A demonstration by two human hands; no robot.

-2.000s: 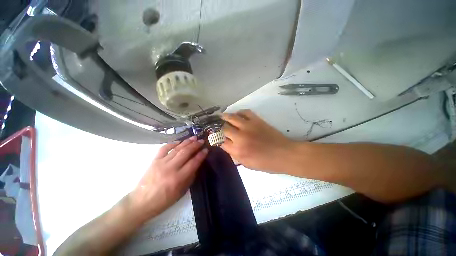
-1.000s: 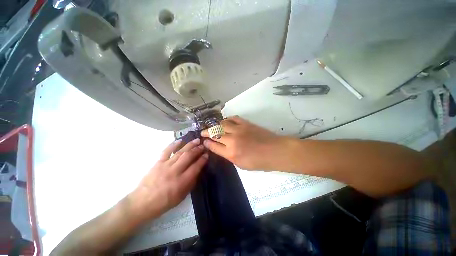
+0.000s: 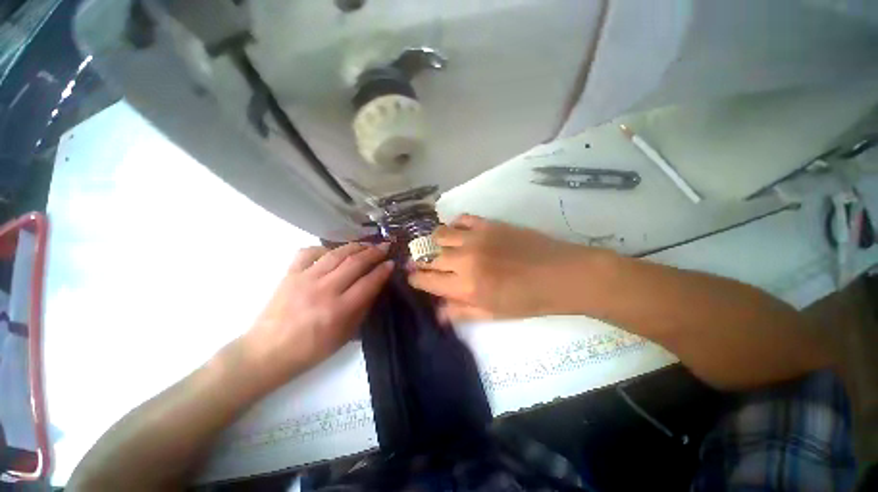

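A dark fabric strip (image 3: 424, 375) runs from the presser foot (image 3: 393, 229) down over the table's front edge to the lap. My left hand (image 3: 332, 288) lies on the strip's left side, fingertips pressing it just left of the foot. My right hand (image 3: 481, 269) is at the strip's right side, fingers around the small ribbed cream knob (image 3: 424, 249) beside the foot; its fingertips are partly hidden, so its hold on the cloth is unclear. The off-white sewing machine head (image 3: 481, 77) with its larger ribbed cream dial (image 3: 388, 130) fills the top.
Grey thread snips (image 3: 587, 178) and a white stick (image 3: 662, 165) lie on the bed at right, above loose thread (image 3: 606, 237). Printed ruler marks (image 3: 578, 357) run along the front edge. A red basket (image 3: 40, 356) is at far left, dark-handled scissors (image 3: 836, 226) at far right.
The view has shifted, with the machine head now larger and higher. A little more of the dark strip shows left of the foot. Both hands stay beside the foot.
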